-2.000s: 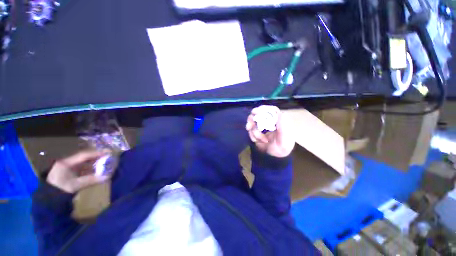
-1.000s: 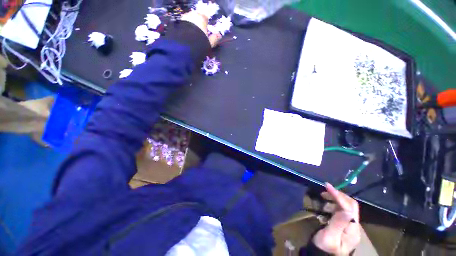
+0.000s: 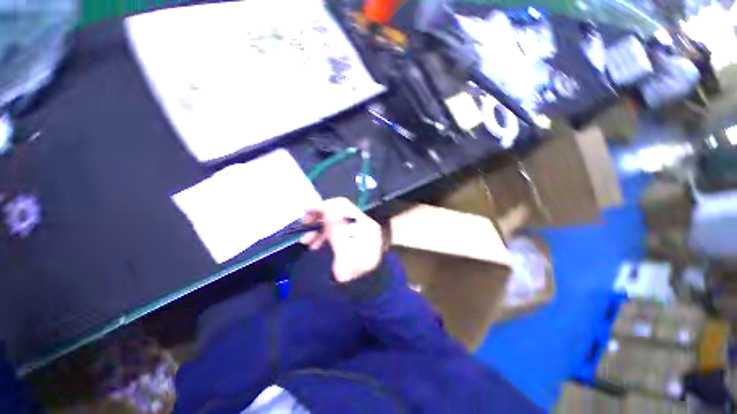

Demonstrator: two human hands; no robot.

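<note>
My right hand (image 3: 349, 241) is over the bench's front edge, just below the green-handled tool (image 3: 363, 179) and beside the white paper sheet (image 3: 252, 204). Its fingers are bent together and blurred. A thin dark line shows at the fingertips, but I cannot tell whether it is a held tool. My left hand is out of the picture. A blurred purplish-white spiked housing (image 3: 22, 214) lies on the black mat at the far left. A blurred purplish-white cluster of units (image 3: 149, 390) shows below the bench edge at the lower left.
The parts tray (image 3: 234, 77), white with dark specks, lies behind the paper. Dark tools and an orange handle (image 3: 381, 10) are to its right. A white ring (image 3: 499, 121) and clear plastic lie farther right. Open cartons (image 3: 456, 283) stand below the bench, above the blue floor.
The view has swung right. My left hand, earlier among the white housings at the back left, has left the picture. My right hand now shows at the bench edge near the paper.
</note>
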